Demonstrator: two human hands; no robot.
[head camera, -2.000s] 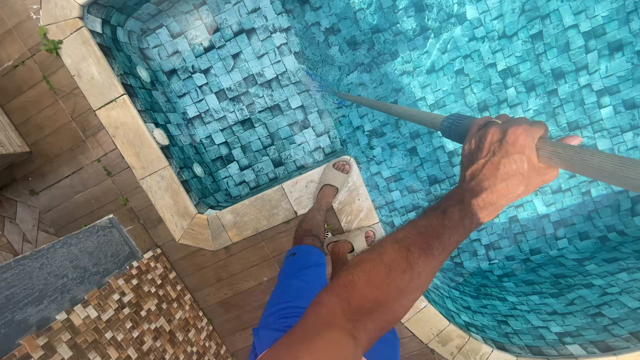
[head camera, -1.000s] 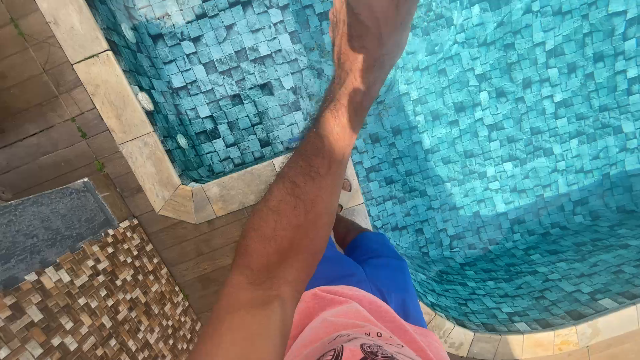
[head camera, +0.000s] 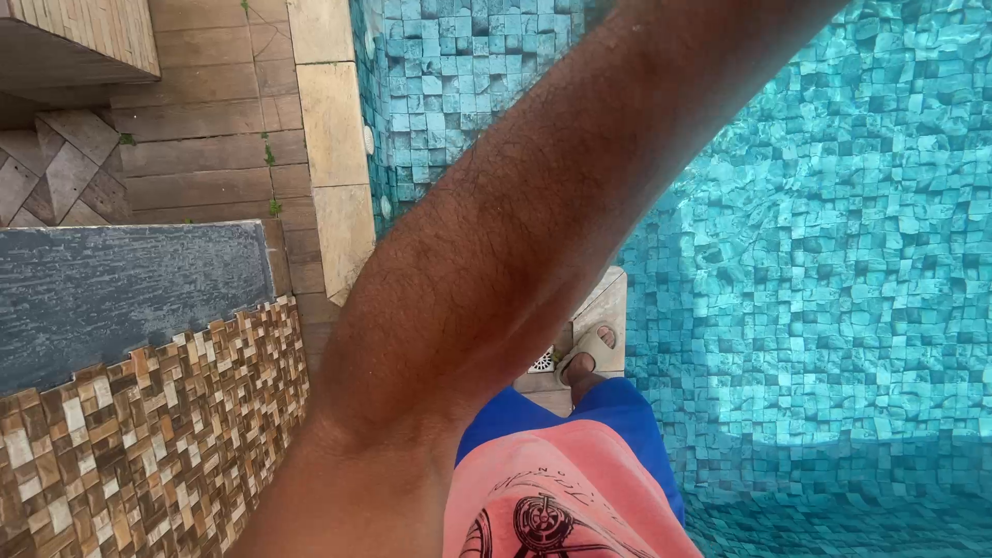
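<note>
Neither of my hands shows in the head view. My bare left arm (head camera: 496, 225) rises from the bottom left and leaves through the top edge, so its hand and anything in it are hidden. Beneath the arm lie the blue mosaic tiles of a swimming pool (head camera: 837, 310), under rippled water. A smaller tiled basin (head camera: 442, 85) shows at the upper middle, partly behind the arm. My right arm is out of sight.
One foot in a beige sandal (head camera: 580, 353) stands on the stone corner at the pool's edge, beside a round-patterned floor drain (head camera: 543, 360). Pale stone coping (head camera: 333, 124) borders the basin. At left are a grey ledge (head camera: 124, 287) and a brown mosaic wall (head camera: 163, 418).
Two seconds ago my left hand gripped a long pole over the pool; now hand and pole are out of view. The arm covers much more of the picture.
</note>
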